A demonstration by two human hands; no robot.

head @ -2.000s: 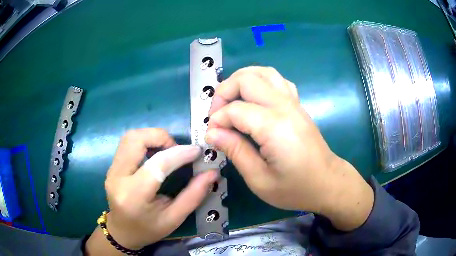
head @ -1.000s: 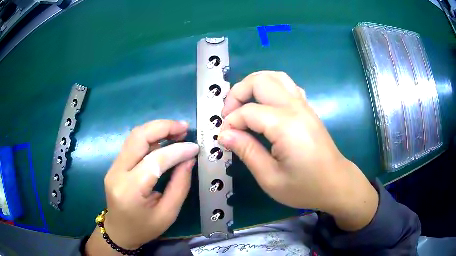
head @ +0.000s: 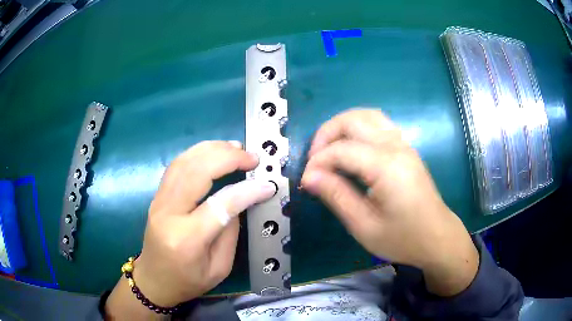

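A grey multi-hole metal bar (head: 256, 207) lies upright in the picture on the green bench top, with a column of dark round holes holding small shiny bits. My left hand (head: 194, 216) is at its left edge, with a wrapped finger over a hole near the middle and another fingertip just above it; its thumb is mostly hidden. My right hand (head: 376, 182) is just right of the bar, not touching it. Its thumb and fingertips are pinched together, slightly blurred, with a tiny reddish bit at the tips, too small to identify.
A second multi-hole bar (head: 78, 182) lies at the left. Stacked clear plastic trays (head: 502, 119) with strong glare stand at the right. Blue marking tape (head: 342, 34) is stuck on the bench top (head: 188, 69) beyond the bar. A blue bin (head: 12, 229) shows at the left edge.
My right hand has moved right, off the bar. My left hand has moved right, so its fingertips now lie on the bar and cover part of a hole.
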